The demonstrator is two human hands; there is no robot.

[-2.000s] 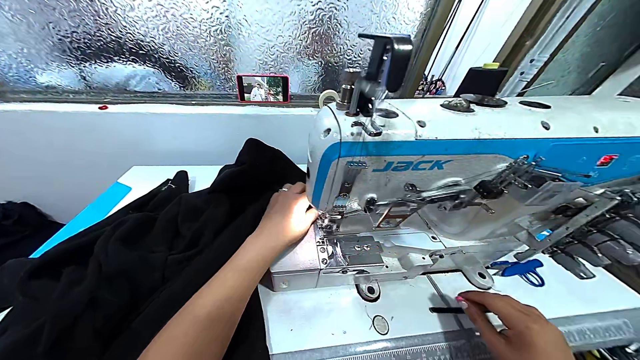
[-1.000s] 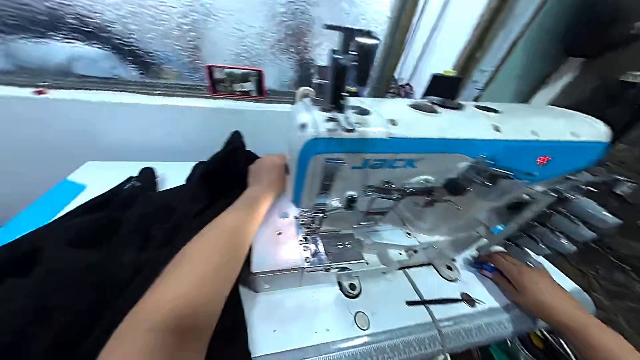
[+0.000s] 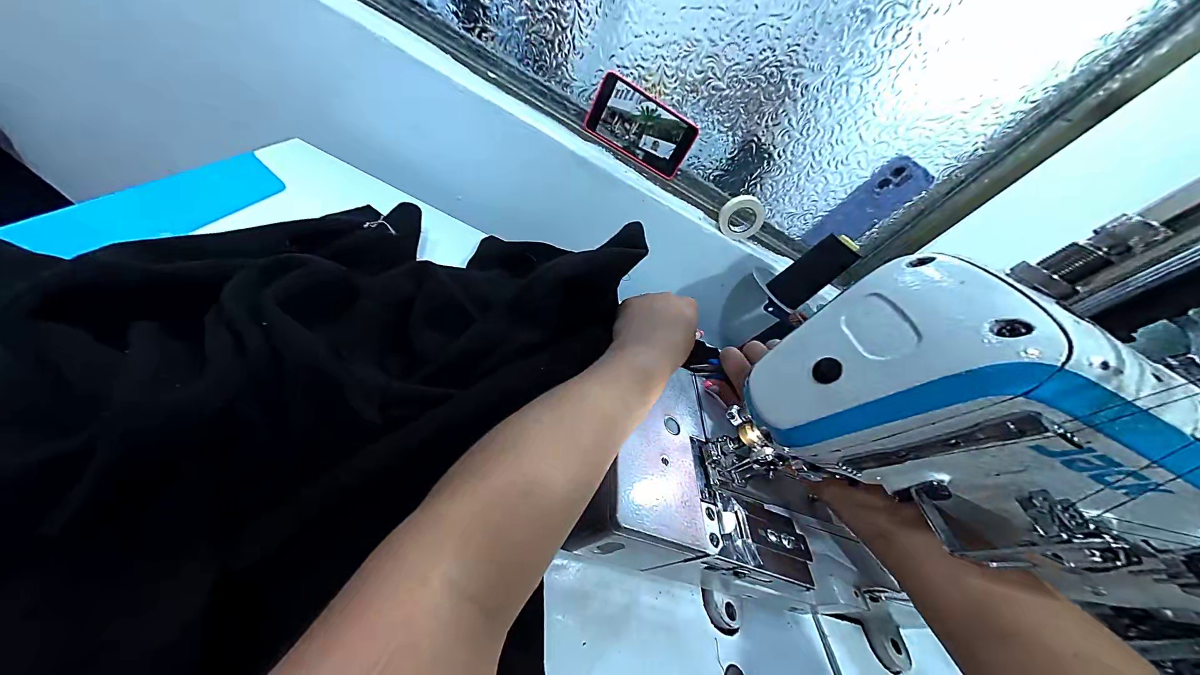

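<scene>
Black fabric (image 3: 281, 403) lies bunched over the left side of the table and the edge of the Jack sewing machine (image 3: 937, 375). My left hand (image 3: 658, 328) is closed on the fabric's edge behind the needle area. Just right of it, my right hand (image 3: 741, 370) reaches under the machine's arm from the right, its fingers beside a small blue-handled tool (image 3: 714, 364), perhaps scissors, and a dark strip of cloth. The machine head hides most of the right hand, so its grip is unclear. The metal needle plate (image 3: 764, 539) shows below both hands.
A phone with a red edge (image 3: 641, 125) leans on the window ledge, near a roll of tape (image 3: 742, 217). A black thread cone (image 3: 814, 272) stands behind the machine. Another phone, purple (image 3: 872, 200), rests against the window. The white and blue table end (image 3: 159, 202) extends left.
My right hand has moved from the blue-handled item at the machine's right to behind the needle area, under the arm. The left hand stays at the fabric. The view has turned strongly.
</scene>
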